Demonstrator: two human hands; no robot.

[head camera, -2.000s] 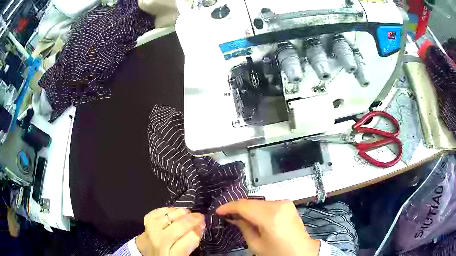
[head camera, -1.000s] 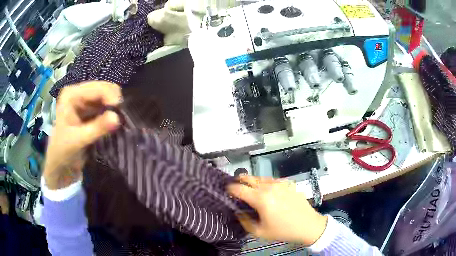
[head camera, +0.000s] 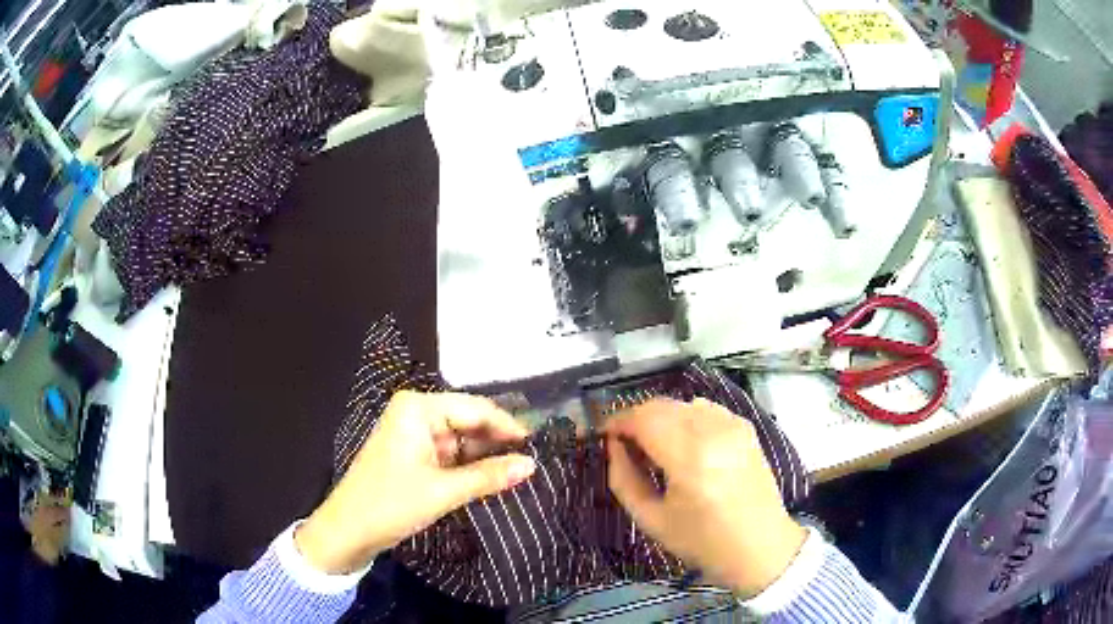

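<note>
A dark pinstriped fabric piece (head camera: 513, 524) lies bunched at the front of the white overlock machine (head camera: 732, 262), partly over the table edge. My left hand (head camera: 421, 469) pinches its upper edge between thumb and fingers, just below the machine's left front. My right hand (head camera: 696, 488) holds the same edge close by on the right, with its fingers curled. The fabric between the hands is at the needle area; the presser foot cannot be made out. Part of the fabric spreads right of my right hand.
Red-handled scissors (head camera: 885, 360) lie right of the machine. A pinstriped heap (head camera: 226, 152) lies at the upper left, beside a plain dark cover (head camera: 299, 354). A clear plastic bag (head camera: 1037, 512) hangs at the lower right. A beige strip (head camera: 1015, 274) lies at the right.
The fabric, stretched out between my raised left hand and my right hand a second ago, is now at the machine front. My left hand has come down and right; my right hand moved slightly right.
</note>
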